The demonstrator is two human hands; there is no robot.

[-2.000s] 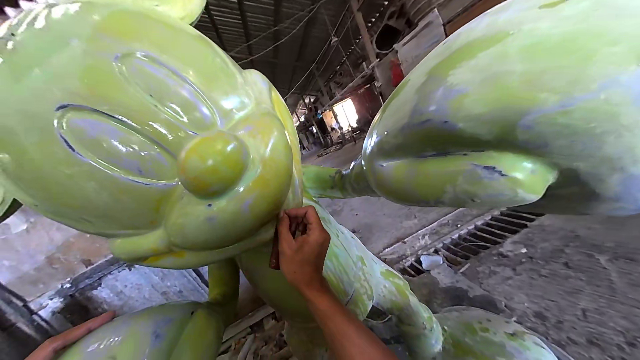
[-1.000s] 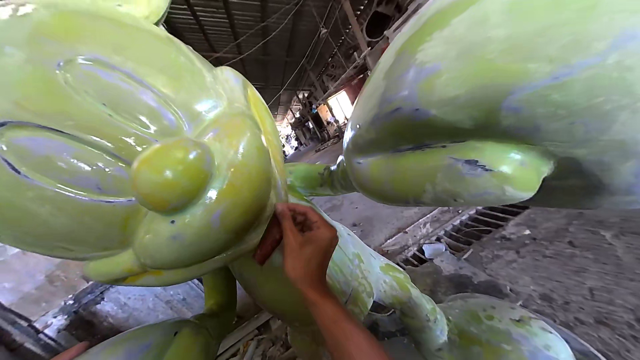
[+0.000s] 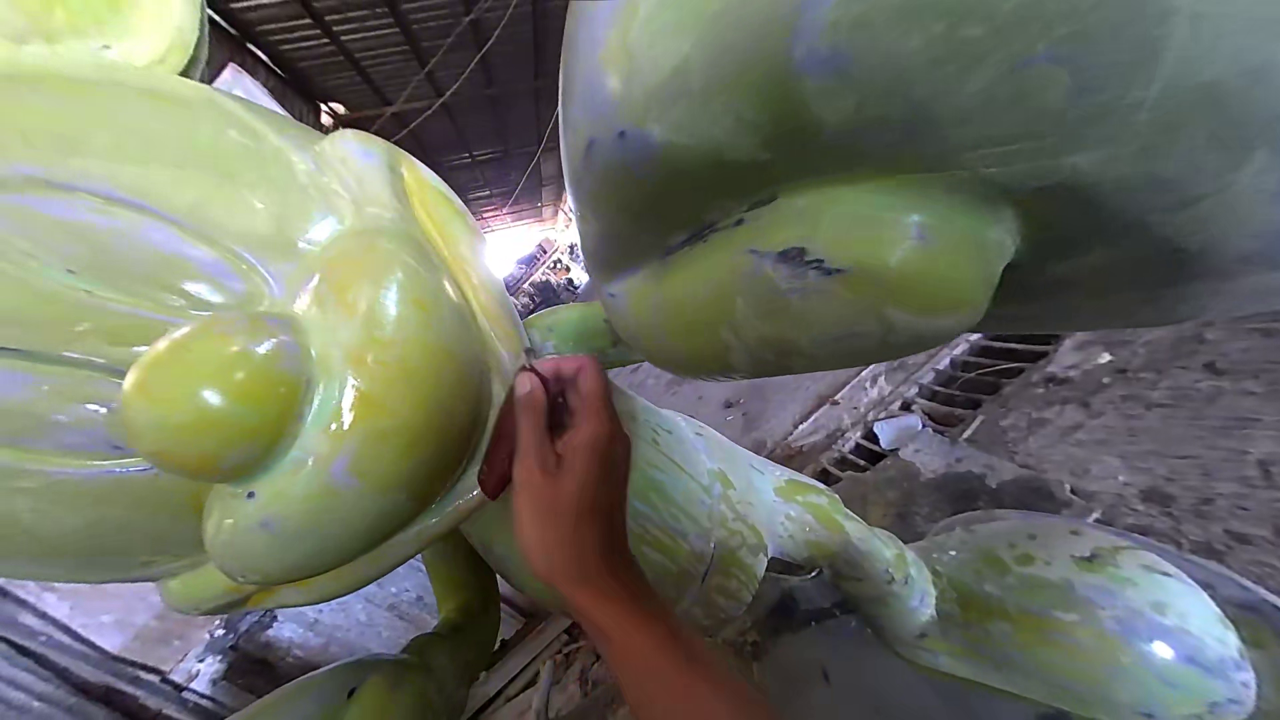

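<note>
A large glossy green cartoon-like figure fills much of the head view, its head [image 3: 390, 400] with a round nose [image 3: 215, 397] at left. Near the centre, my right hand [image 3: 575, 460] pinches a folded reddish-brown sheet [image 3: 500, 450], which looks like sandpaper, at the seam between the head's edge and the mottled body [image 3: 680, 500]. Fingertips are close to the figure's neck area. A big rounded green part [image 3: 820, 270] with dark scuffs lies just beyond, to the upper right. My left hand is out of view.
A floor grate [image 3: 930, 400] with a whitish scrap [image 3: 897, 431] beside it runs behind the figure. Wood scraps [image 3: 520, 665] lie below the hand. The figure's rounded foot-like end [image 3: 1080, 610] is at lower right. Overhead is a metal roof [image 3: 440, 80].
My left hand, at the lower left edge two seconds ago, has left the view. My right hand stays at the seam with the sheet. The view has shifted and come closer.
</note>
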